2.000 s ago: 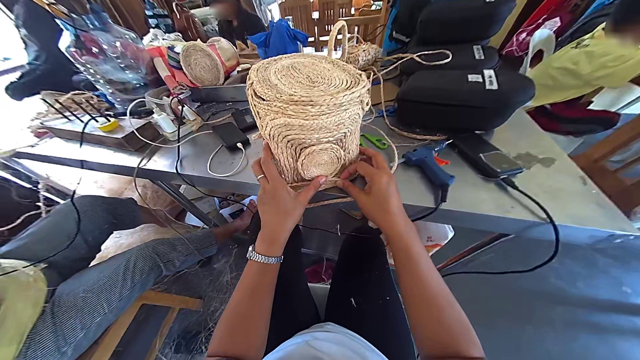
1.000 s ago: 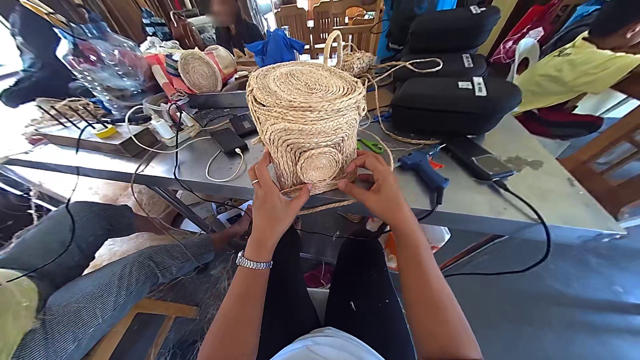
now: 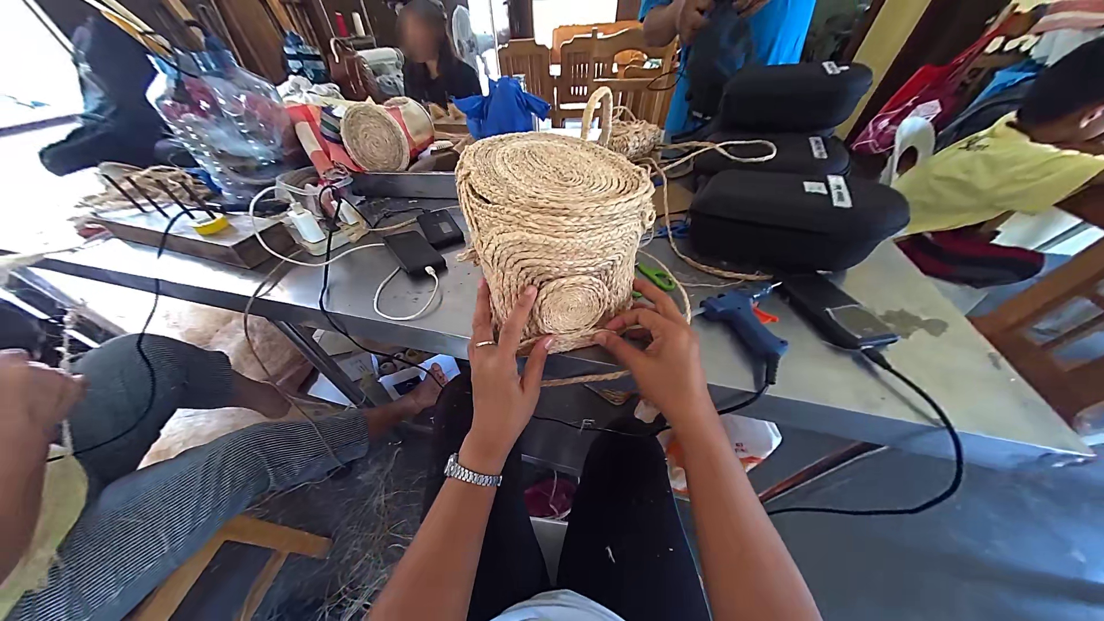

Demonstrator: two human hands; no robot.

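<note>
A basket of coiled, braided natural fibre (image 3: 556, 216) stands at the table's near edge, a flat coiled disc uppermost. A small round coil (image 3: 571, 304) lies against its near side. My left hand (image 3: 504, 371) rests on the basket's lower left side, fingers spread over the braid. With thumb and forefinger, my right hand (image 3: 651, 345) pinches the braid at the lower right, beside the small coil. A loose length of braid (image 3: 586, 378) runs below the basket between my hands. Green-handled scissors (image 3: 657, 276) lie partly hidden behind the basket.
Right of the basket are a blue glue gun (image 3: 746, 323), a black device on a cable (image 3: 841, 315) and stacked black cases (image 3: 798, 220). At left lie a power bank (image 3: 414, 253), cables and a wooden block with spikes (image 3: 194, 233). People sit on both sides.
A person in blue now stands behind the table, and another person's hand shows at the far left. My hands remain at the lower part of the basket.
</note>
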